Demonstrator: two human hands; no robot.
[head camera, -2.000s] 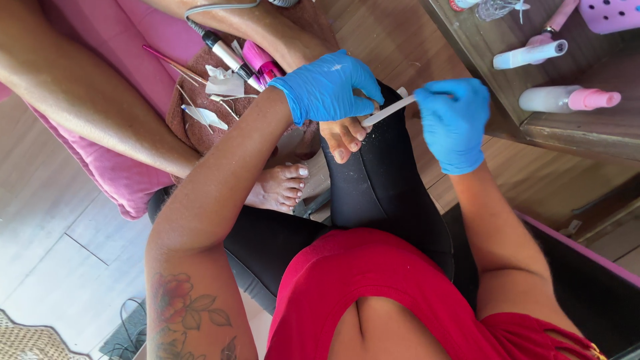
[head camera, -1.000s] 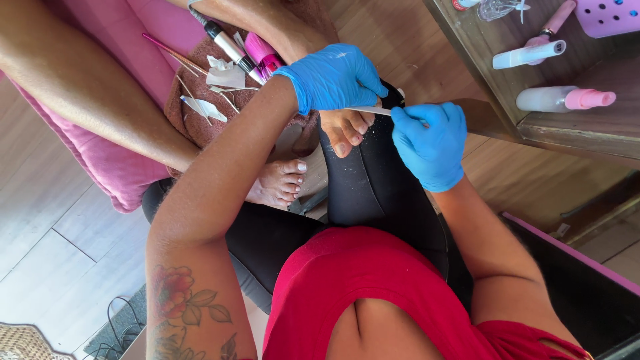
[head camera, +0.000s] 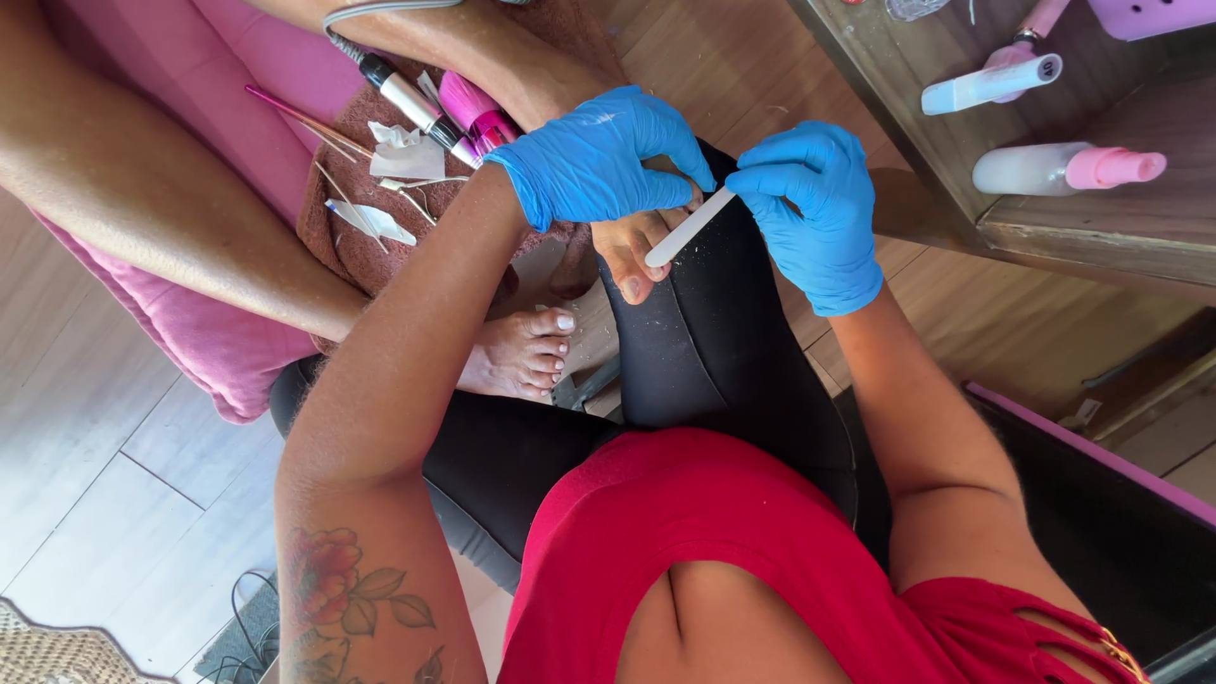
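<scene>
My right hand (head camera: 812, 214), in a blue glove, grips one end of a white nail file (head camera: 692, 226). The file's rounded free end lies at the toes of another person's foot (head camera: 627, 249), which rests on my black-clad thigh. My left hand (head camera: 613, 157), gloved in the same blue, is closed around the front of that foot and its smaller toes, some of which it hides. Pale dust speckles the black fabric beside the toes. The person's other foot (head camera: 522, 353), with white-painted toenails, is lower down, left of my thigh.
A brown towel (head camera: 356, 147) on the pink cushion (head camera: 180, 304) bears a nail drill handpiece (head camera: 408, 100), a magenta item (head camera: 475, 109), crumpled tissue (head camera: 407, 157), metal nippers and thin sticks. At the right, a wooden shelf (head camera: 1064, 223) holds a pink-capped spray bottle (head camera: 1064, 169) and a small bottle (head camera: 988, 85).
Since a second ago the file has swung from nearly level to a steep slant, its free end now lower on the toes. My left hand stays at the foot.
</scene>
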